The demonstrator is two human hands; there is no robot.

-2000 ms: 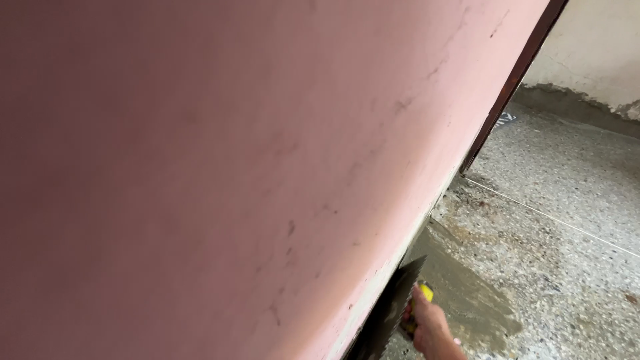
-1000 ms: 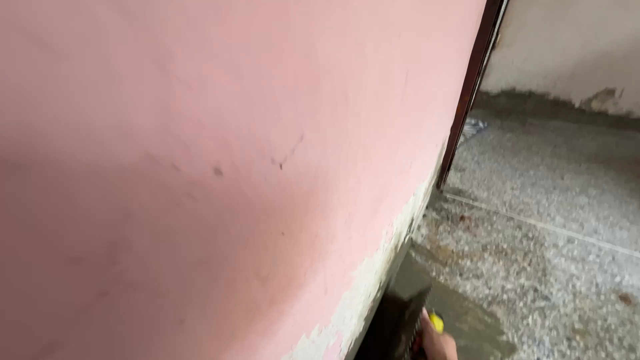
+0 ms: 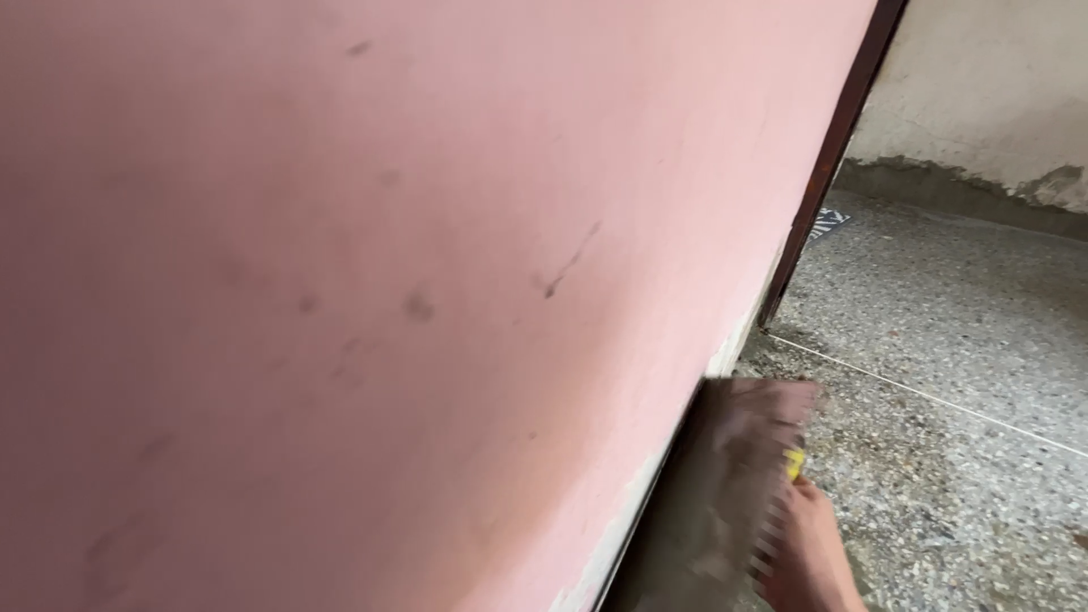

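My right hand (image 3: 812, 540) is closed around the handle of a notched steel trowel (image 3: 722, 484), low at the right. A yellow part of the handle shows by my fingers. The broad blade, smeared with grey mortar, lies along the foot of the pink wall (image 3: 476, 255), its far left corner at the wall. Teeth on the blade's right edge are blurred. Bare whitish plaster (image 3: 625, 527) runs along the wall's bottom edge. My left hand is not in view.
A dark door frame (image 3: 837, 161) ends the pink wall. Speckled terrazzo floor (image 3: 977, 518) with a thin white line (image 3: 926, 395) lies to the right. Farther off are a pale wall (image 3: 986, 85) with a grey mortar band (image 3: 952, 191) at its base and a patterned item (image 3: 829, 223).
The trowel blade has turned and risen against the wall base, its smeared face now showing broadly. My right hand still grips it. Wet mortar seen earlier on the floor beside it is now mostly hidden.
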